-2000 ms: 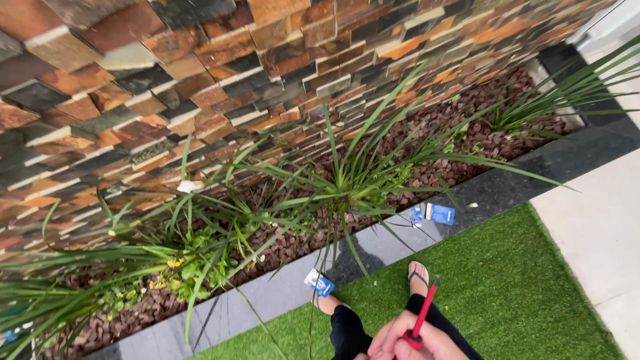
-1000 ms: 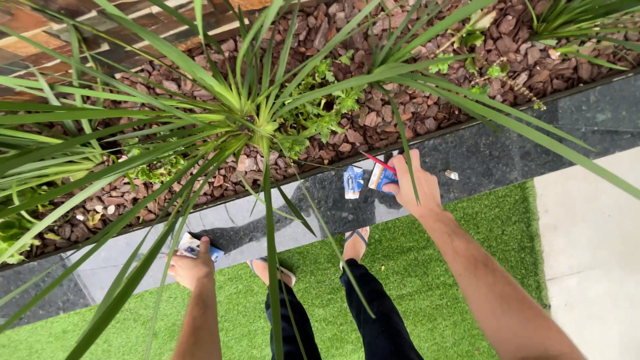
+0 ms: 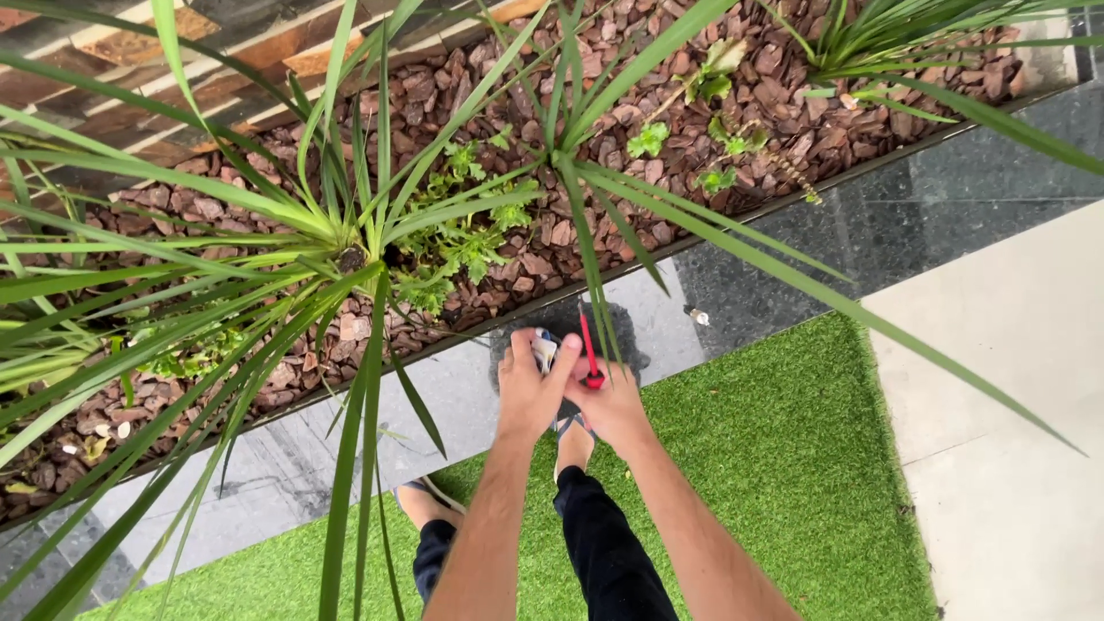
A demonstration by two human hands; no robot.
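My left hand [image 3: 530, 384] grips crumpled blue-and-white packaging [image 3: 544, 349], mostly hidden by its fingers. Close beside it, my right hand [image 3: 611, 398] holds a screwdriver [image 3: 589, 345] with a red shaft, its thin tip pointing up toward the planter; the fingers hide most of its handle. Both hands are over the stone ledge, nearly touching each other. A small metallic and white object [image 3: 697, 315] lies on the dark part of the ledge, to the right of my hands.
Long-leaved plants [image 3: 354, 250] arch over the ledge [image 3: 776, 267] from a bed of bark chips [image 3: 517, 259]. Behind the bed is a stone-clad wall [image 3: 129, 52]. Artificial grass [image 3: 776, 448] and pale paving [image 3: 1000, 345] border the ledge. My feet are just below my hands.
My hands, apart one second ago, are now together. The blue-and-white packets that lay on the ledge beside my right hand are no longer seen there. The view has shifted.
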